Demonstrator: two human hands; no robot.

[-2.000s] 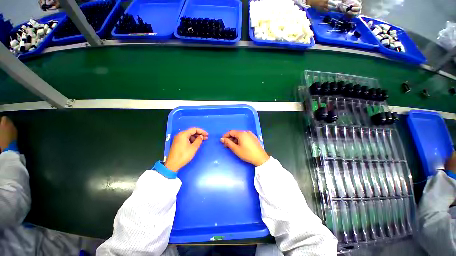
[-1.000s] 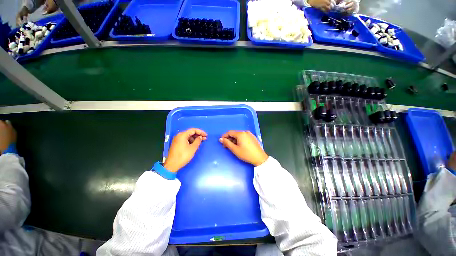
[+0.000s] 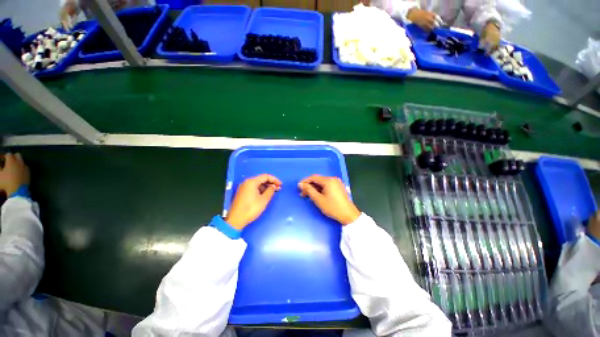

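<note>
My left hand [image 3: 254, 200] is over the upper left part of the blue work tray [image 3: 289, 276], thumb and fingertips together around a small dark piece that shows between them. My right hand [image 3: 329, 197] is over the upper right part of the tray, its fingers curled and the fingertips close together; whether they hold a tiny part is too small to tell. The two hands are apart, with a short gap between the fingertips. A blue strap [image 3: 225, 227] is round my left wrist.
A clear blister tray [image 3: 480, 220] with black units in its far rows lies right. Dark pieces [image 3: 385, 114] lie on the green conveyor belt [image 3: 263, 99]. Blue bins of black and white parts [image 3: 372, 41] line the far side. Other people's hands [image 3: 424, 20] show there and at both sides.
The view has shifted slightly, so the scene sits lower. The dark pieces on the belt have moved left. Across the belt, a person's hands have spread apart over the bins. My hands keep their pose.
</note>
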